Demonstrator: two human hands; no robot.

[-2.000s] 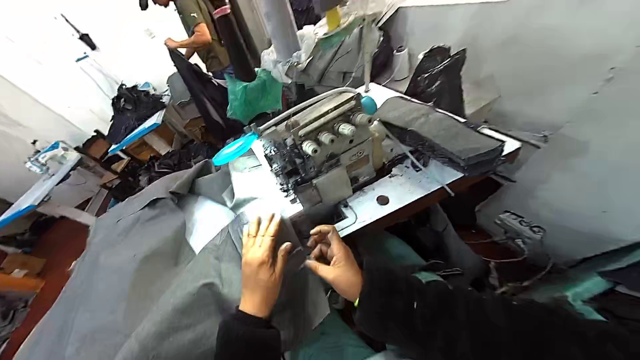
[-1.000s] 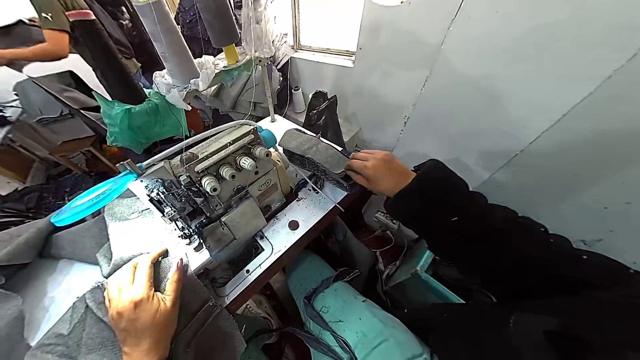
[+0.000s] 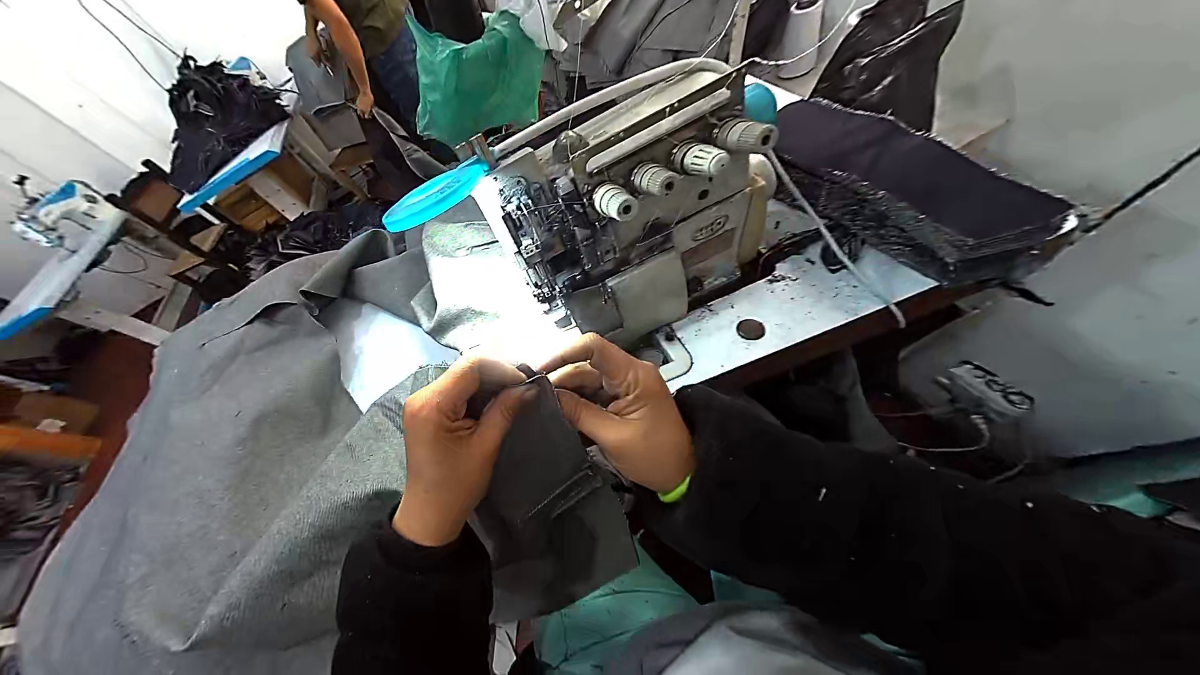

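Note:
My left hand and my right hand meet in front of an overlock sewing machine. Between thumb and fingers, both pinch the top edge of a dark grey fabric piece, which hangs below them and bears a short stitched seam. The fingertips nearly touch, and they hide the pinched edge. A large spread of grey fabric lies to the left, reaching up to the machine's lit needle area. Several tension knobs stand on the machine's front, and a blue disc sits at its left end.
A stack of dark cut fabric lies on the white machine table, right of the machine. A green plastic bag hangs behind. A person handles fabric at the back left. Another sewing machine stands at the far left.
My right hand was at the fabric stack one second ago; it has come back beside my left hand. Both now pinch a fabric edge. The view has swung left.

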